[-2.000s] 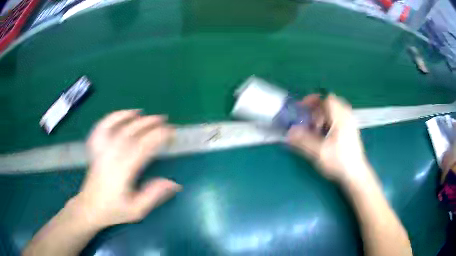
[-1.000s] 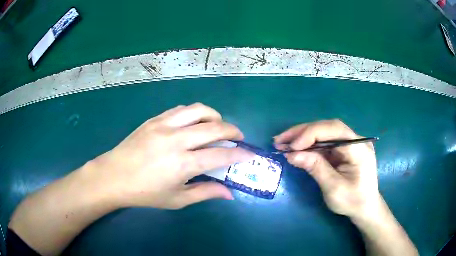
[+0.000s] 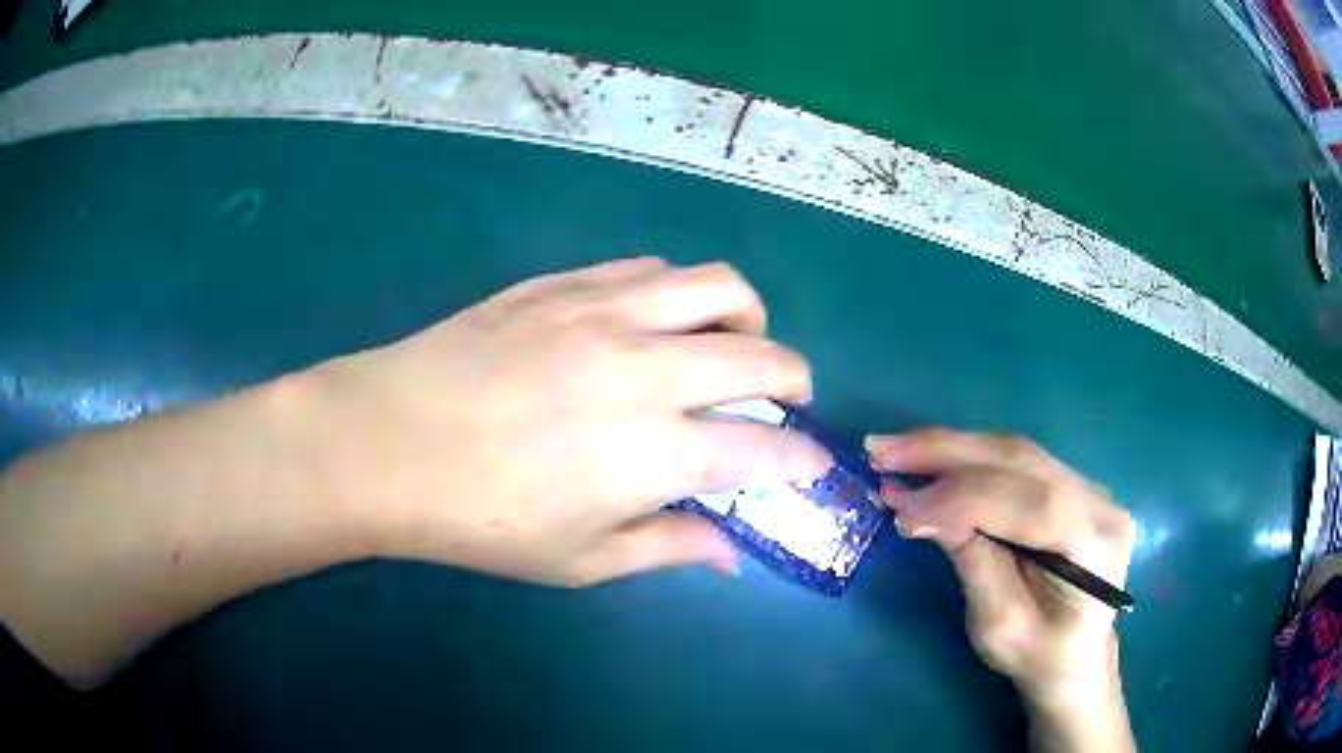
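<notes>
A half-assembled phone unit (image 3: 827, 533) lies on the green worktop (image 3: 442, 662). Its bright, speckled board end with a dark blue rim points to the lower right. My left hand (image 3: 589, 427) covers its other end and holds it down, with fingers across the top and the thumb at the near side. My right hand (image 3: 1016, 537) grips slim black tweezers (image 3: 1063, 571) like a pen, just right of the board end. The tweezer tips are hidden or too small to tell.
A scuffed pale metal strip (image 3: 648, 118) curves across behind the hands. Beyond it is another green surface (image 3: 913, 74). A dark and white piece is cut off at the top left. White sheets and dark patterned fabric (image 3: 1314, 662) show at the right edge.
Both hands and the unit now sit slightly lower right in view. The unit is turned more steeply, and the right hand has tilted so the tweezers' rear end points down to the right.
</notes>
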